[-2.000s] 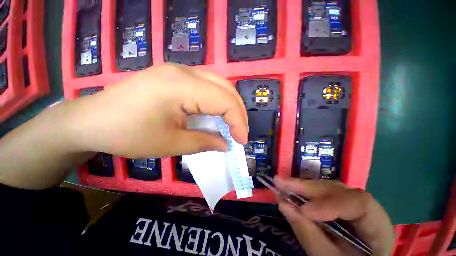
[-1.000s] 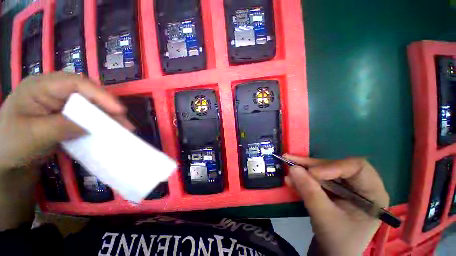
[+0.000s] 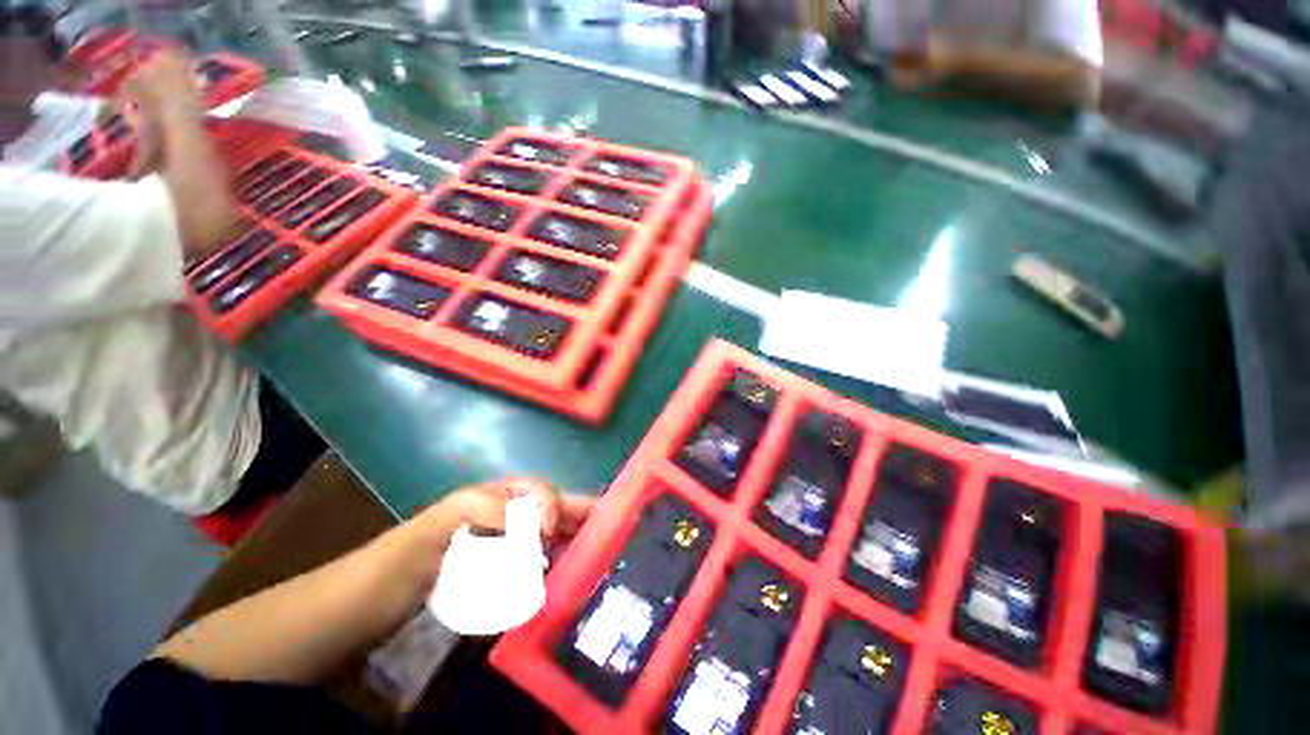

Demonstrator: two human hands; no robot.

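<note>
The red foam tray (image 3: 690, 500) lies at the lower right, cut off by the bottom edge. Open-backed black phones sit in its slots, such as one phone (image 3: 632, 596) with silvery patches and a round gold spot. My left hand (image 3: 496, 520) is at the tray's left edge, its fingertips against or very near the rim. It holds the white backing sheet (image 3: 489, 582), which hangs below the fingers. My right hand and the tweezers are not in view. The picture is somewhat blurred.
Stacked red trays of phones (image 3: 592, 376) stand at the upper left. Beyond them a person in a white top (image 3: 115, 287) reaches over more trays. White sheets (image 3: 855, 339) and a pale bar-shaped object (image 3: 1067, 293) lie behind my tray on the green bench.
The view has swung up and left, bringing the stacked trays and the other person in. My right hand with the tweezers has left the picture. My left hand is now by the tray's edge.
</note>
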